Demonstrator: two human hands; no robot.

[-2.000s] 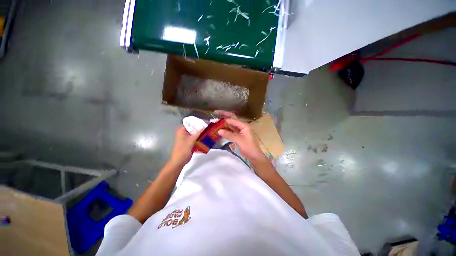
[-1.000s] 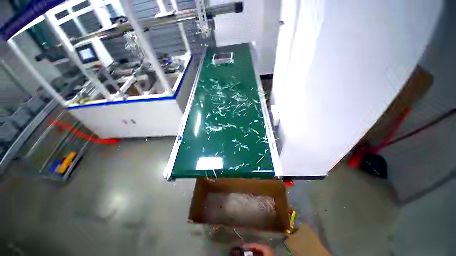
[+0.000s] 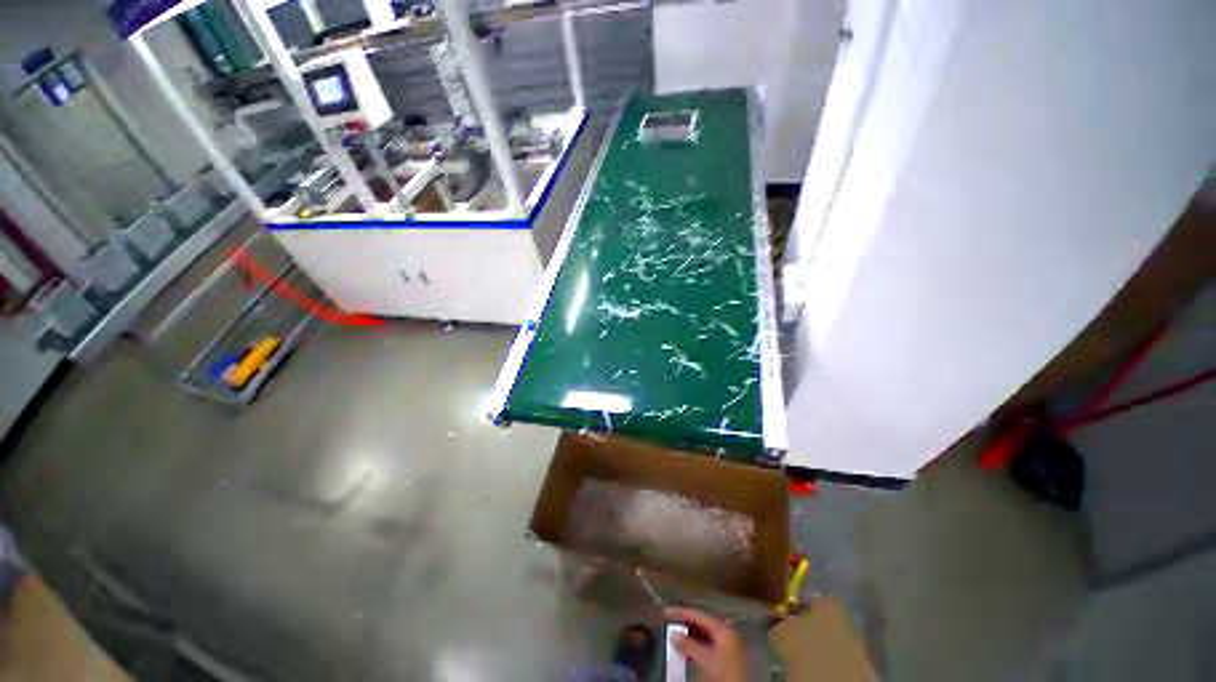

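My right hand is at the bottom edge, partly cut off, with its fingers around a narrow white item. A small dark object shows just left of it; I cannot tell what it is. My left hand is out of the picture. In front of the hand stands an open brown scrap box with whitish trimmings in it. It sits under the near end of the green conveyor belt. White strips lie scattered on the belt, and a small framed panel lies at its far end.
A cardboard piece and a yellow object are right of the box. A white machine cabinet and a low cart stand left. A large white housing borders the belt's right side. Red bars and a black object are far right.
My view has lifted from my hands to the conveyor and machine. The red-and-blue packet and my left hand have left view. My right hand shows more than a second ago, now with the white item.
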